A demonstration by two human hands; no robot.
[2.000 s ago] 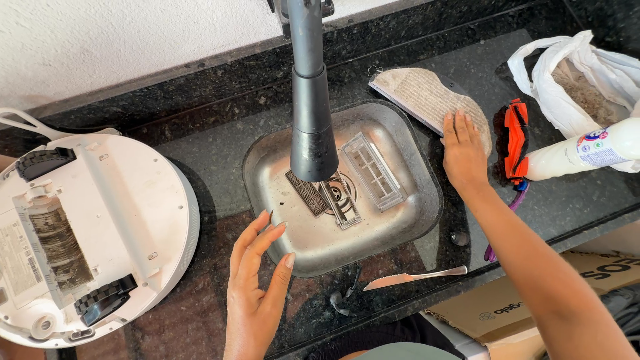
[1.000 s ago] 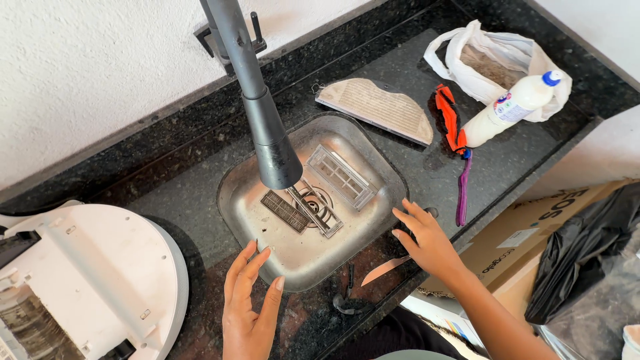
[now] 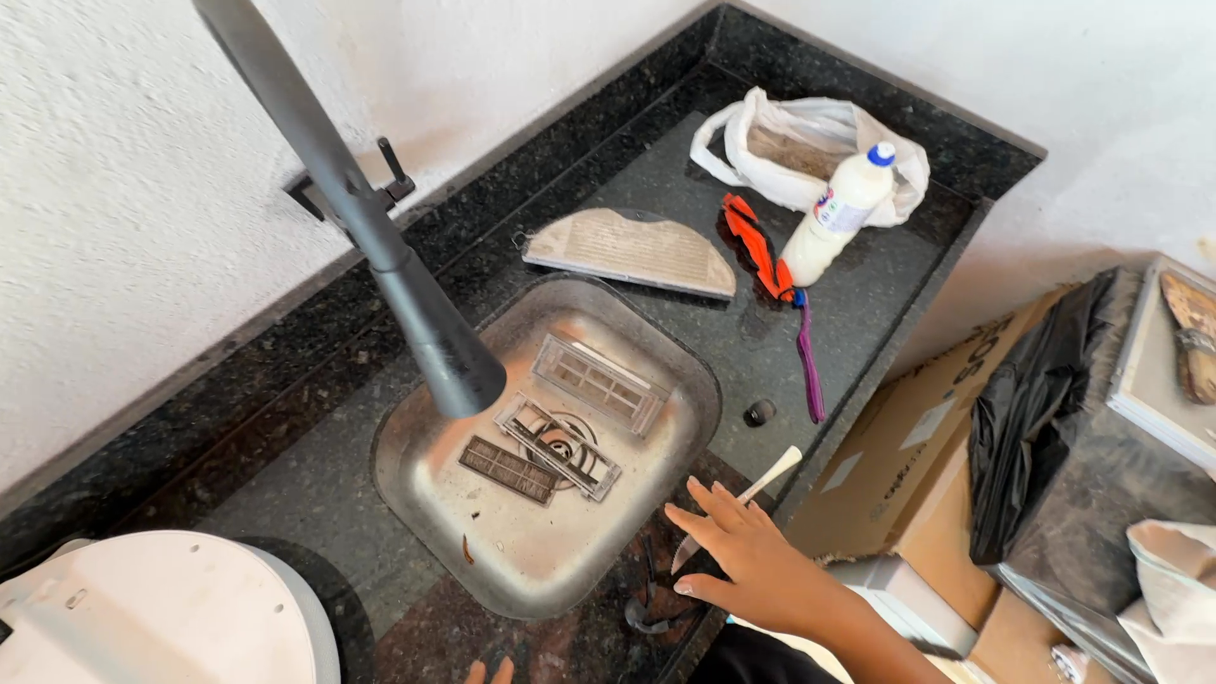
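My right hand (image 3: 746, 556), empty with fingers apart, hovers over a table knife (image 3: 771, 475) at the counter's front edge. Only fingertips of my left hand (image 3: 490, 672) show at the bottom edge, below the steel sink (image 3: 701, 366). In the sink lie a clear plastic filter frame (image 3: 601, 382), a narrower frame (image 3: 559, 446) across the drain and a dark, dirty filter (image 3: 508, 469). The black faucet (image 3: 427, 328) hangs above them. Behind the sink rests a half-round mop pad (image 3: 627, 249). An orange roller brush (image 3: 756, 249) and a purple toothbrush (image 3: 809, 361) lie to its right.
A white bottle (image 3: 836, 223) leans by a plastic bag (image 3: 807, 142) holding dirt. A robot vacuum (image 3: 161, 608) lies at lower left. Dark scraps (image 3: 651, 608) and a small dark round piece (image 3: 760, 411) are on the counter (image 3: 313, 475). Cardboard boxes (image 3: 883, 465) stand at right.
My right hand has left the mop pad and come down to the knife. My left hand has mostly dropped out of view. The view has swung to the right.
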